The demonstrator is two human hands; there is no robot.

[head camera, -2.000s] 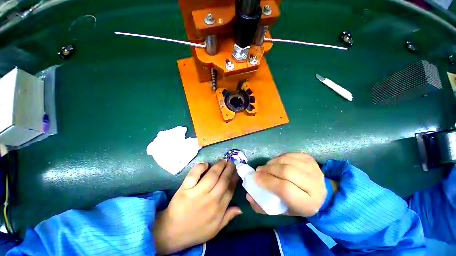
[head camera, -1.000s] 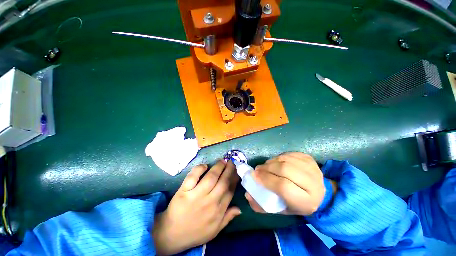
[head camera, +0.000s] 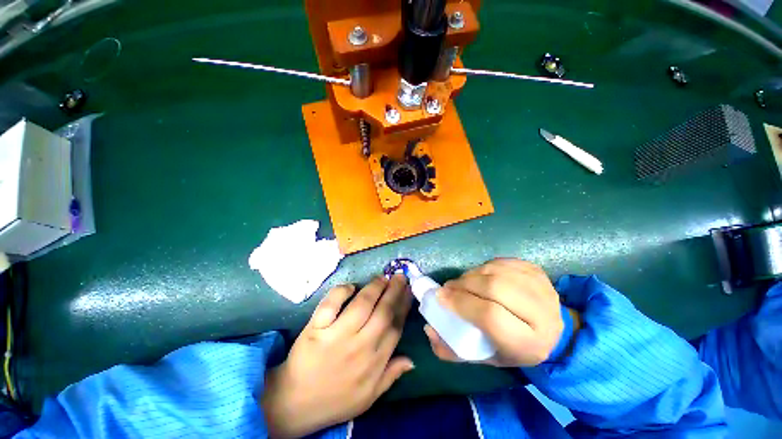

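A small round dark and silvery workpiece lies on the bench just in front of the orange base. My left hand is flat on the bench with its fingertips on the near edge of the workpiece, partly covering it. My right hand holds a white glue bottle tilted, its blue tip at the workpiece. Whether glue is coming out cannot be seen.
The toggle press fixture stands ahead, with thin rods at both sides. A crumpled white tissue lies left of its base. A craft knife and mesh piece are at right, a white box at left. Small round parts lie farther back.
The bottle tip has shifted slightly on the workpiece. The small round parts at the back have moved left. My left hand has barely moved.
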